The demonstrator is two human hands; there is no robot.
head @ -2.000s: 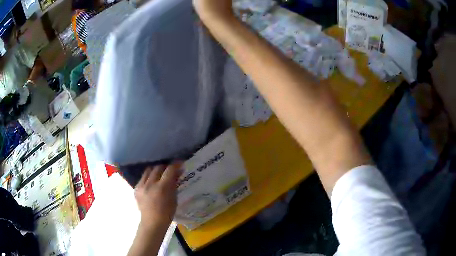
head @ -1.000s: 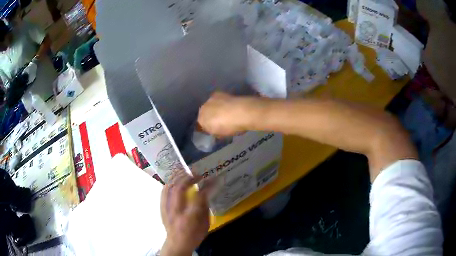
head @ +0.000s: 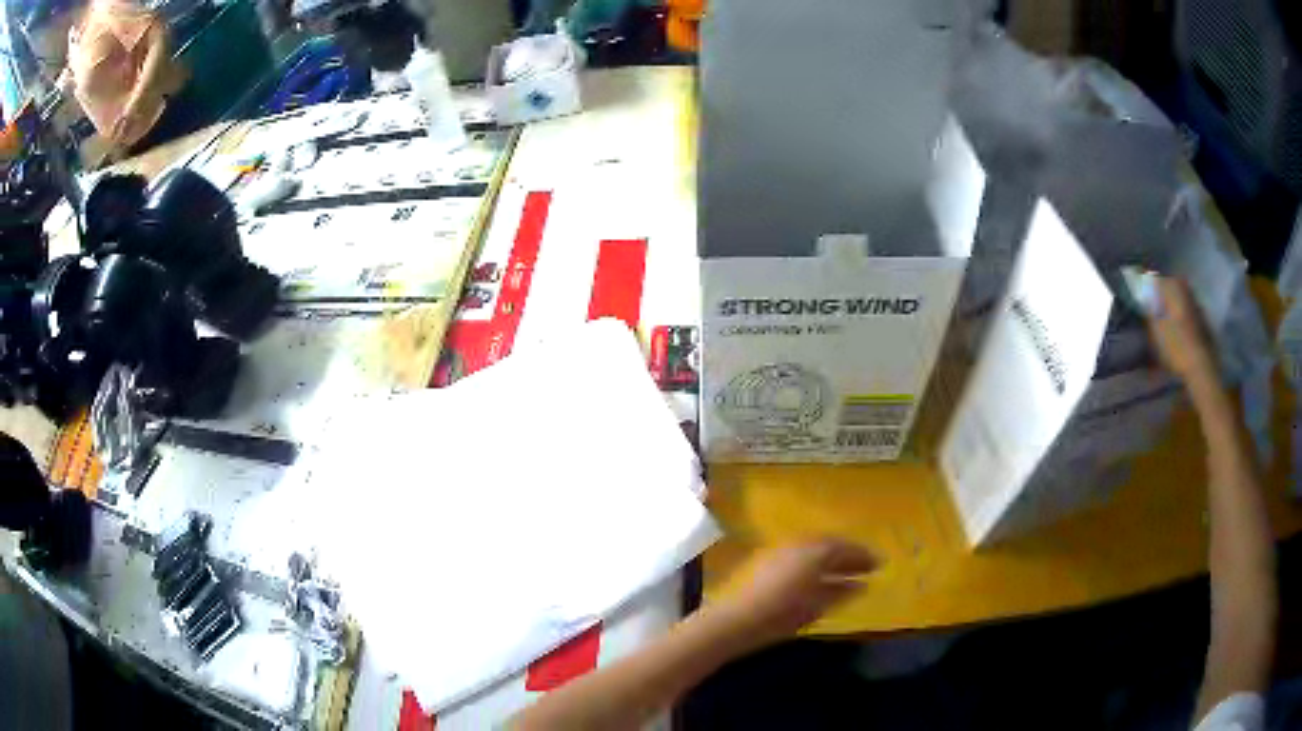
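Observation:
A white retail box [head: 840, 407] printed "STRONG WIND" stands upright on the yellow table, its grey-lined top flap raised. A second white box [head: 1022, 379] stands tilted to its right, partly open. My right hand [head: 1179, 331] is at the far side of this second box, beside a small whitish thing; its grip is unclear. My left hand [head: 811, 583] is slightly blurred over the yellow table in front of the boxes and holds nothing. A stack of white plastic bags [head: 500, 500] lies left of the boxes.
Black fans [head: 129, 293] stand at the left. Small dark slabs [head: 196, 586] and thin cords [head: 311, 607] lie near the front left edge. A white bottle [head: 434, 97] and a small white box [head: 536, 79] stand at the far end. A person's arm or hand shows at top left.
The view has swung left, showing the fans. My right hand has left the front box's inside and moved to the second box. My left hand has let go of the box edge.

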